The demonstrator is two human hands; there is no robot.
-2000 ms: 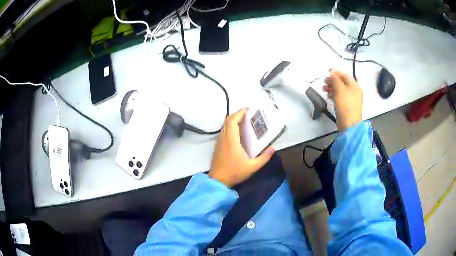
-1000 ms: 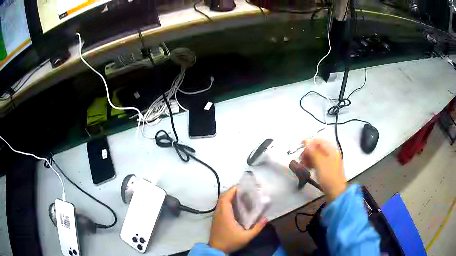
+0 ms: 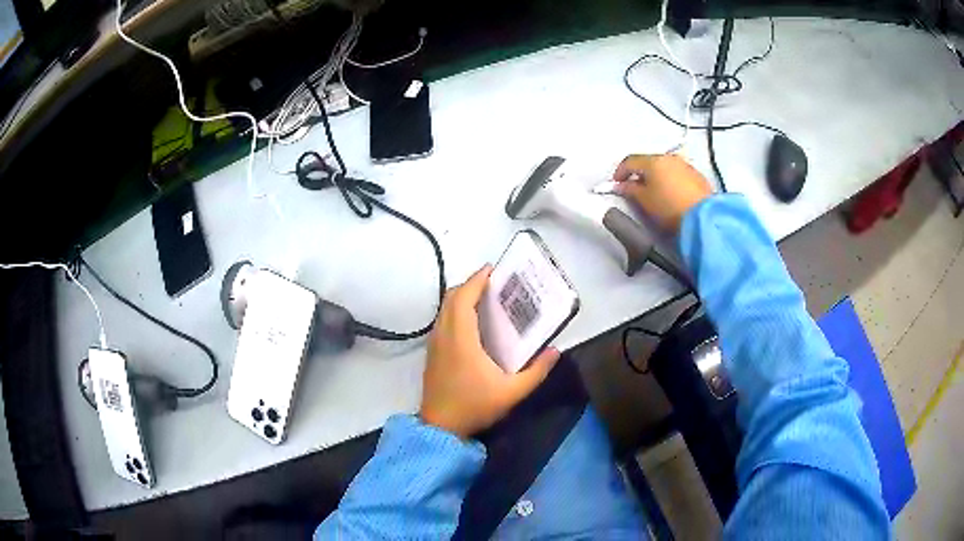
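My left hand [image 3: 473, 365] holds a white-backed smartphone [image 3: 526, 301] near the bench's front edge, its code label facing up. My right hand [image 3: 664, 190] pinches a small white plug [image 3: 615, 186] between its fingertips, just above the grip of a grey and white barcode scanner [image 3: 576, 203] lying on the bench. The plug and the held phone are apart. Another white phone [image 3: 273, 354] leans on a second scanner [image 3: 241, 294] at the left. A narrower-looking phone [image 3: 121, 417] at the far left has a white cable at its top end.
Two dark-screened phones [image 3: 401, 122] [image 3: 181, 239] lie at the rear. White cables [image 3: 340, 66] and a tied black cord [image 3: 354, 190] are behind. A black mouse [image 3: 785, 167] sits at the right. A blue panel [image 3: 869, 402] stands below the bench's right side.
The view has shifted. The held phone's label is clear again after being blurred one second ago. My right hand now shows a white plug in its fingertips, close to the scanner.
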